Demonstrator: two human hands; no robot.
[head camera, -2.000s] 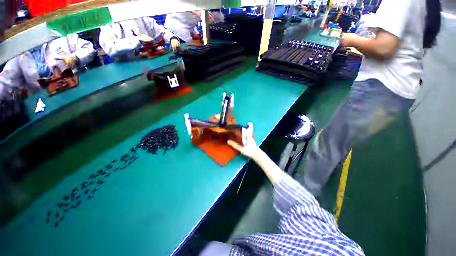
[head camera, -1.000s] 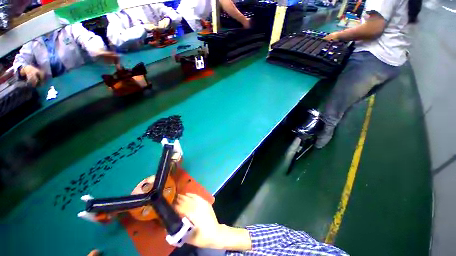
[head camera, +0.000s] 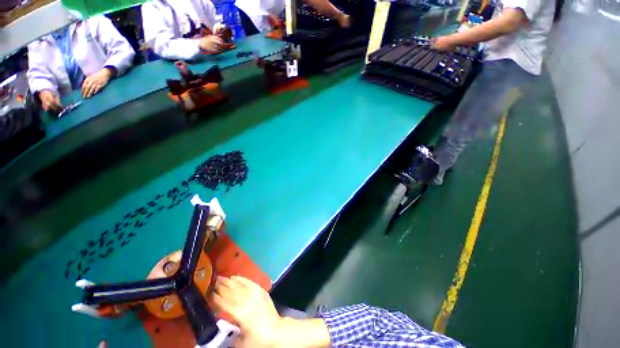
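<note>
A glossy black three-armed assembly lies on a fixture with an orange-red base plate and a round orange centre. White forked holders grip its three arm ends. My right hand holds the fixture's right side, beside the lower arm, with fingertips near the round centre. The fingers' undersides are hidden. Only a skin-coloured fingertip of my left hand shows at the bottom edge; the rest is cut off. A dark pile of small black parts lies on the bench beyond the fixture, with a scattered trail to its left.
The green bench runs away to stacked black trays, where a person in a white top stands. A round stool is right of the bench. Across a darker strip, people in white coats sit by another bench with orange fixtures.
Over two seconds, my right hand brought the fixture from farther up the bench to the near left and it turned. Since one second ago it shifted slightly left and down in view.
</note>
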